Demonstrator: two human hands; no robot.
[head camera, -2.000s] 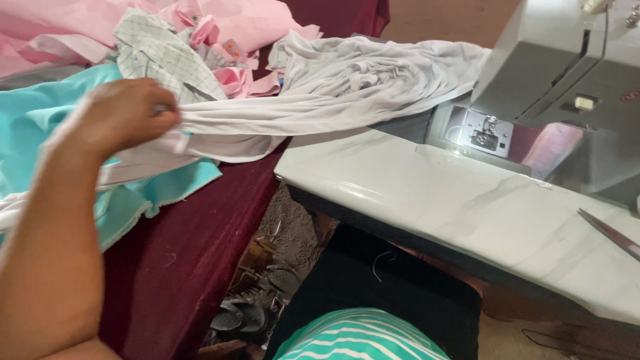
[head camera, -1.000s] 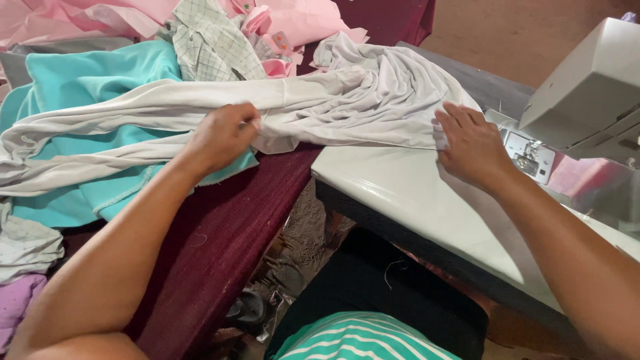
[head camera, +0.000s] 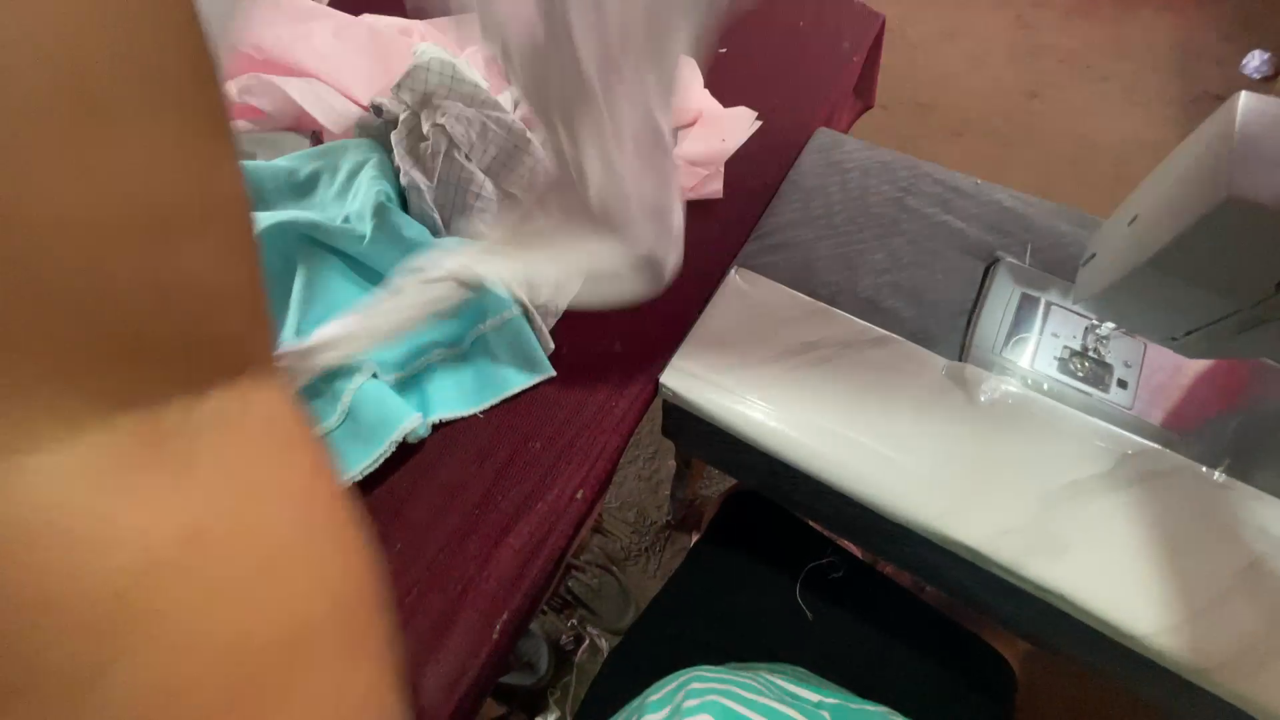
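A blurred light-grey fabric (head camera: 610, 150) hangs in the air over the maroon-covered table, its upper part cut off by the top edge of the view. My left arm fills the left side, close to the camera, but the hand itself is outside the frame. My right hand is not in view either. Behind and below the grey fabric lie a turquoise cloth (head camera: 330, 220), a checked grey cloth (head camera: 450, 150) and pink fabric (head camera: 320, 60). On the right stands a sewing machine (head camera: 1190, 230) with its needle plate (head camera: 1085, 360) lit.
The maroon-covered table (head camera: 500, 500) meets the corner of the sewing table (head camera: 850, 380), which has a glossy white front cover and a dark grey surface (head camera: 890, 230). A dark seat (head camera: 800, 600) is below. Shoes (head camera: 600, 590) lie on the floor between the tables.
The light-grey fabric has been lifted off the sewing table, where it lay beside the machine. My right hand has left the view, and my left arm has come up close to the camera.
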